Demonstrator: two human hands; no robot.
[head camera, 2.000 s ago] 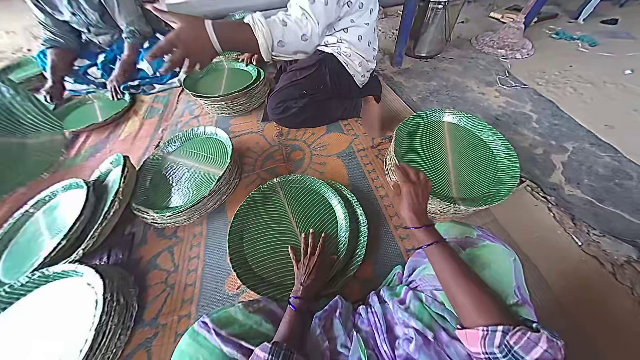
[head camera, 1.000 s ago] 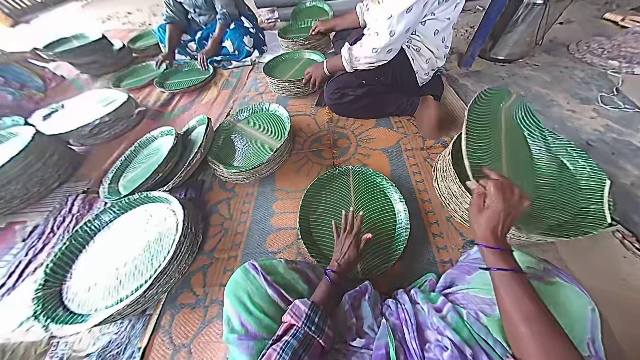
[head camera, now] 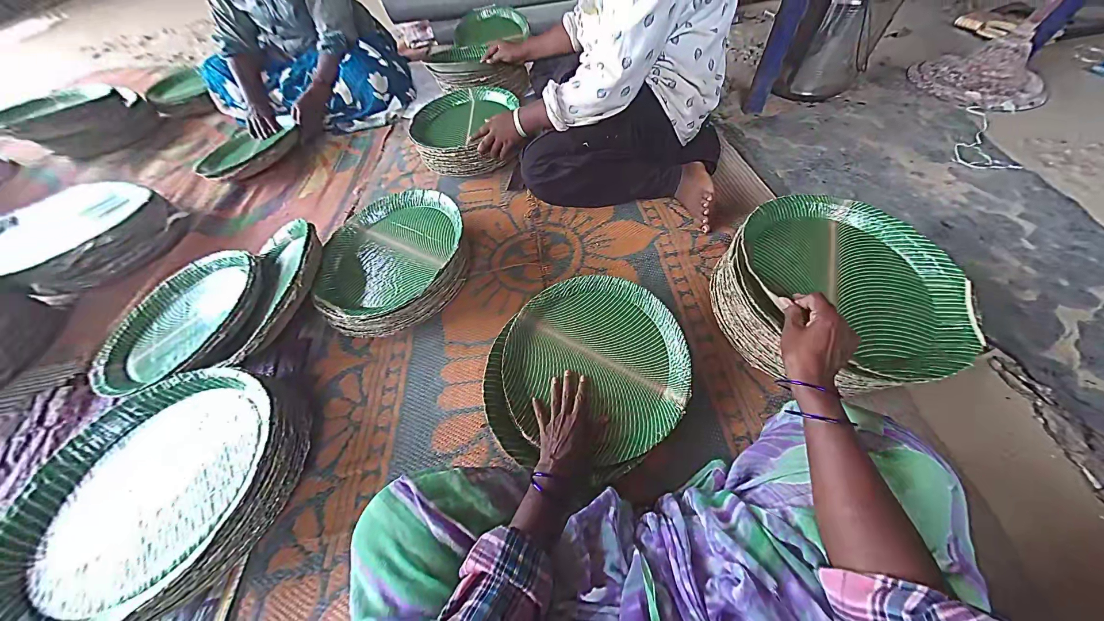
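Observation:
Leaf-patterned green plates lie about in stacks. Flat on the mat in front of me are a few overlapping green plates, and my left hand rests on the top one with its fingers spread. At my right, my right hand pinches the near left edge of a green plate that lies on or just above a tall stack with rough, fibrous-looking sides. How many plates it grips is hidden by the fingers. Beyond my left hand stands another stack of green plates.
More plate stacks stand at the left, a large one nearest. A person in a white patterned shirt sits ahead, hands at a stack. Another person handles a plate farther left. A metal container stands at the back right.
The plate in my right hand, raised and bent a second ago, has come down over the right stack. The plates under my left hand now overlap visibly, where one showed before.

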